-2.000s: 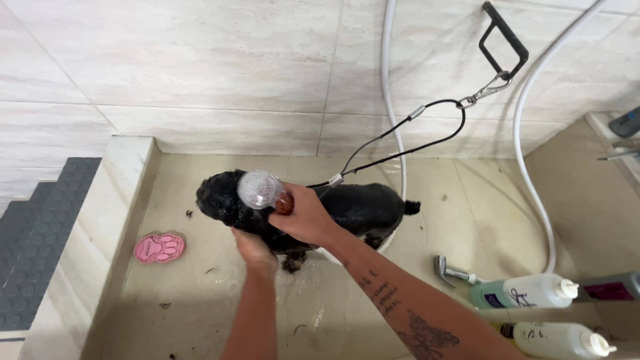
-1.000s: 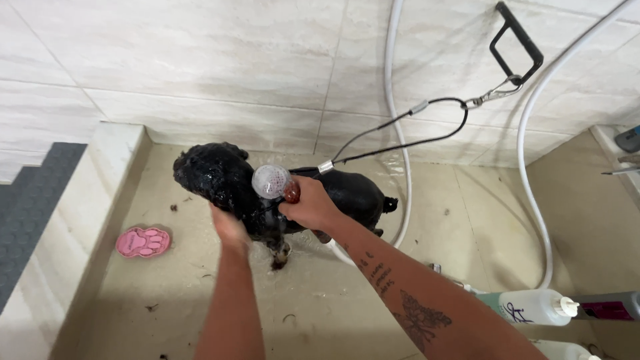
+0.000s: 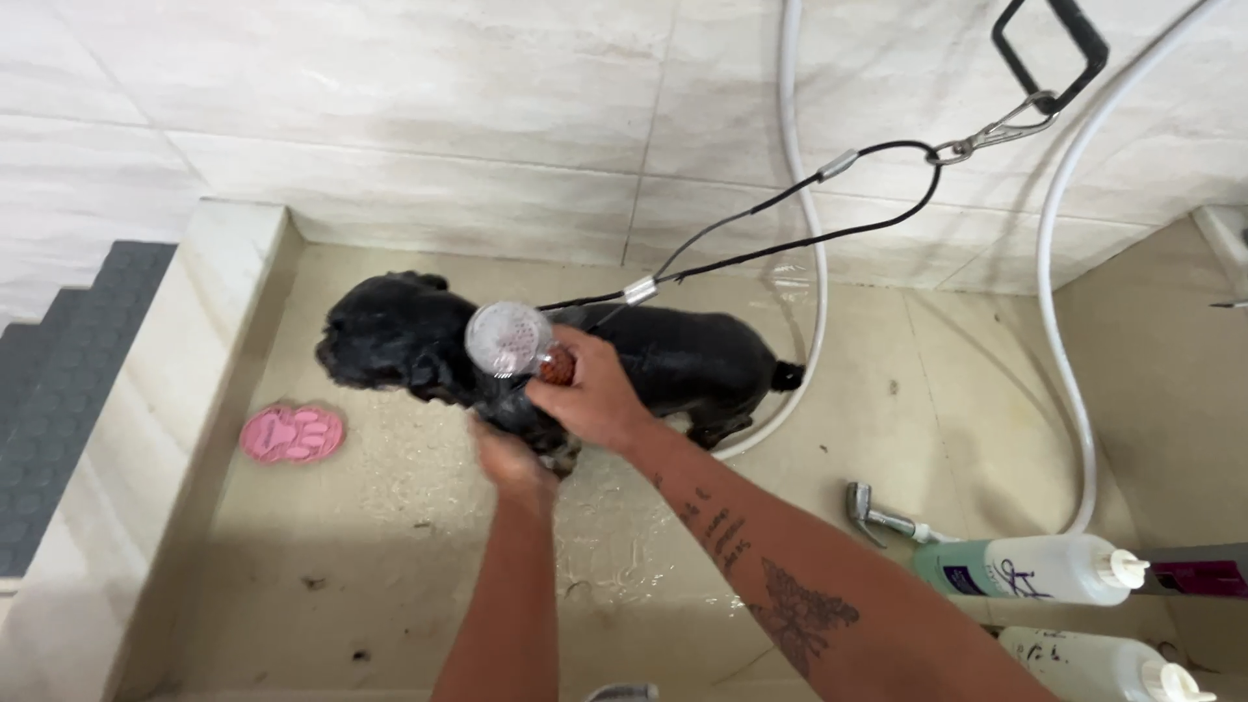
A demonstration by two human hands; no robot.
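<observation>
A wet black dog [image 3: 682,361] stands in the wash basin, its head to the left and its tail to the right. My right hand [image 3: 600,390] grips a clear shower head [image 3: 509,338] with reddish beads in its handle, held over the dog's neck and shoulder. My left hand [image 3: 512,458], slightly blurred, is at the dog's chest and front leg, with its fingers partly hidden. A black cable restraint loop [image 3: 799,244] runs from the dog's neck area up to a metal clip [image 3: 994,132] on a black wall handle [image 3: 1051,49].
A pink paw-patterned brush [image 3: 292,433] lies at the basin's left, near its raised marble edge [image 3: 146,439]. White hoses [image 3: 1063,292] hang at the right. A chrome sprayer [image 3: 877,514] and squeeze bottles [image 3: 1024,568] lie at lower right. Dark studded steps [image 3: 78,390] stand outside the basin.
My left hand has moved from under the dog's head to its chest. The shower head has gone from the dog's head to its neck and shoulder.
</observation>
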